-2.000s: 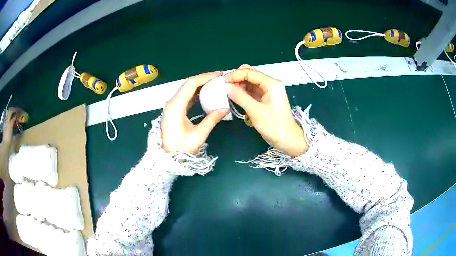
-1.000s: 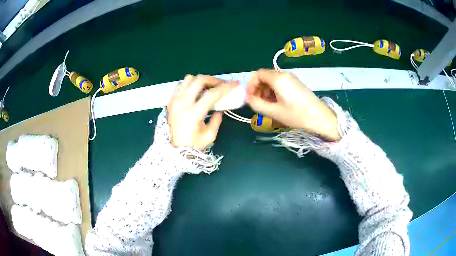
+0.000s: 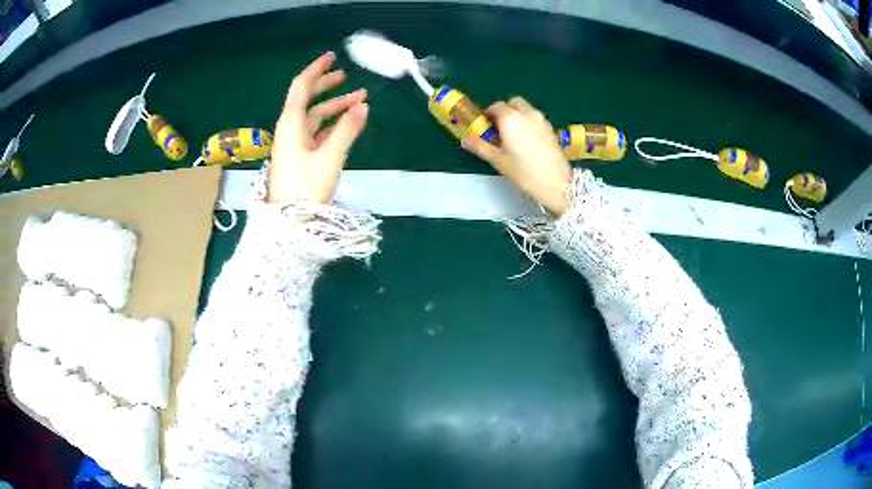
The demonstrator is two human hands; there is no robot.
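Note:
My right hand (image 3: 521, 148) grips the near end of a yellow striped piece (image 3: 459, 111) beyond the white belt strip. A white oval tag (image 3: 381, 54), slightly blurred, hangs on the cord at the piece's far end, up and to the left. My left hand (image 3: 320, 129) is open and empty, its fingers spread, left of the piece and below the oval tag. Another yellow piece (image 3: 236, 145) lies just left of my left hand, its cord loop partly hidden. One more yellow piece (image 3: 593, 141) lies just right of my right hand, its cord not visible.
Stacks of oval tags (image 3: 94, 329) stand on a cardboard sheet (image 3: 182, 205) at left. A tagged piece (image 3: 166, 138) lies at far left, another at the left edge. Untagged pieces (image 3: 743, 166) lie at right near a grey metal post (image 3: 846, 205). The white belt strip (image 3: 669, 212) crosses the green conveyor belt (image 3: 459, 363).
The piece and its oval tag have moved from between both hands to beyond the strip. My left hand has let go and opened. The stacks and cardboard appear shifted slightly right.

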